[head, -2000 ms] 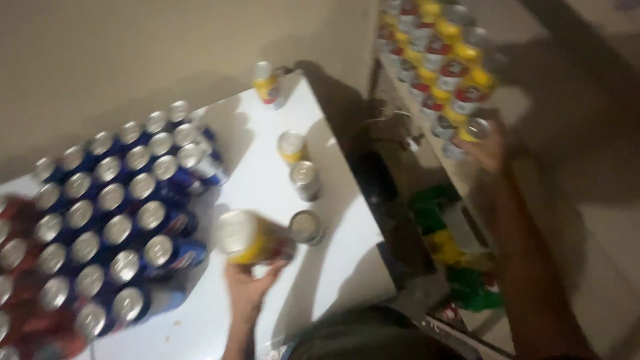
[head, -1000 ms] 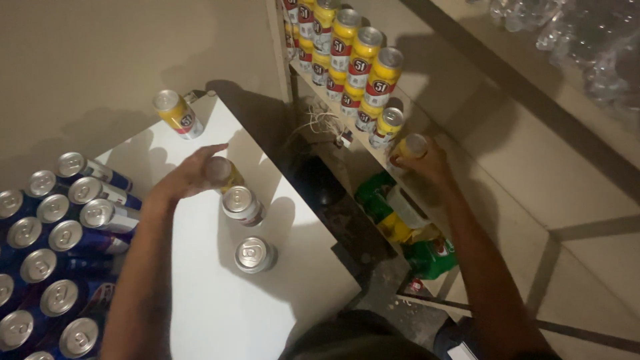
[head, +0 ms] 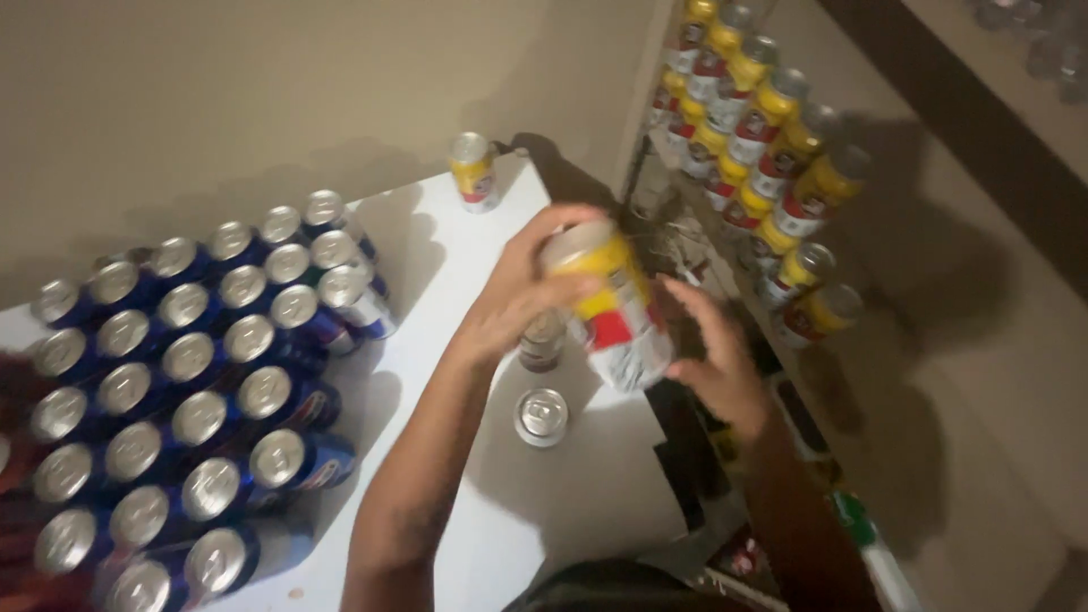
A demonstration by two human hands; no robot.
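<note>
My left hand (head: 544, 272) grips the upper part of a yellow, red and white drink can (head: 616, 306), tilted over the white table (head: 459, 382). Close to the can's lower right side is my right hand (head: 718, 357), its fingers apart; whether it touches the can is unclear. Below the held can, two more cans stand on the table: one partly hidden (head: 542, 344) and one seen from its silver top (head: 541, 416). Another yellow can (head: 473, 174) is at the table's back corner. Stacked yellow cans (head: 765, 119) line the shelf at right.
Many blue cans (head: 195, 357) stand in rows on the table's left part, with red cans (head: 21, 476) at the far left. The shelf's wooden edge (head: 714, 212) runs diagonally beside the table. Clear plastic bottles (head: 1033, 42) are at top right.
My right hand has moved from the shelf toward the table, and a can stands where it was on the shelf. My left hand has lifted a yellow can off the table.
</note>
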